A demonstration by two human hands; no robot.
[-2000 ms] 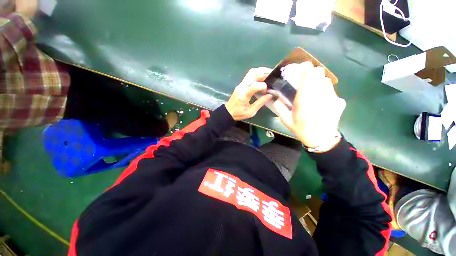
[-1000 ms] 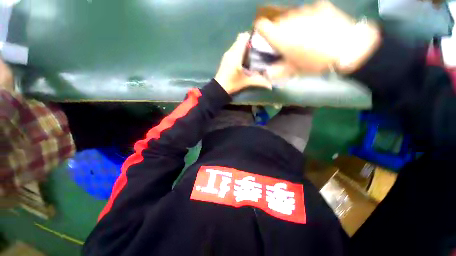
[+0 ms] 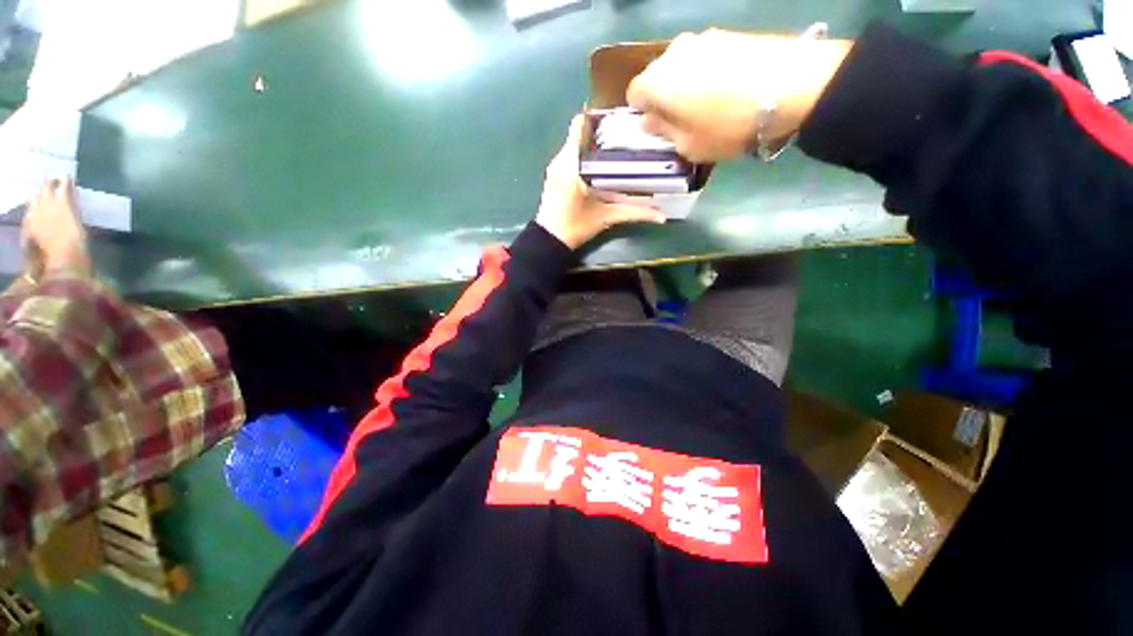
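Observation:
A small open carton, white outside with a brown flap up at the back, is held above the near edge of the green workbench. A dark block with white parts sits inside it. My left hand grips the carton's left side and underside. My right hand reaches over the top, its fingers bent at the opening above a white piece. Its fingertips are partly hidden, so I cannot tell if they grip that piece.
A person's hand and plaid sleeve are at the left, beside white cartons. A dark-and-white item lies at the far right of the bench. A blue stool stands below left. An open brown carton with clear plastic is on the floor.
The view has turned left along the bench. The carton is now held more upright with its opening visible, and my right hand has moved over its top. My left hand stays on it.

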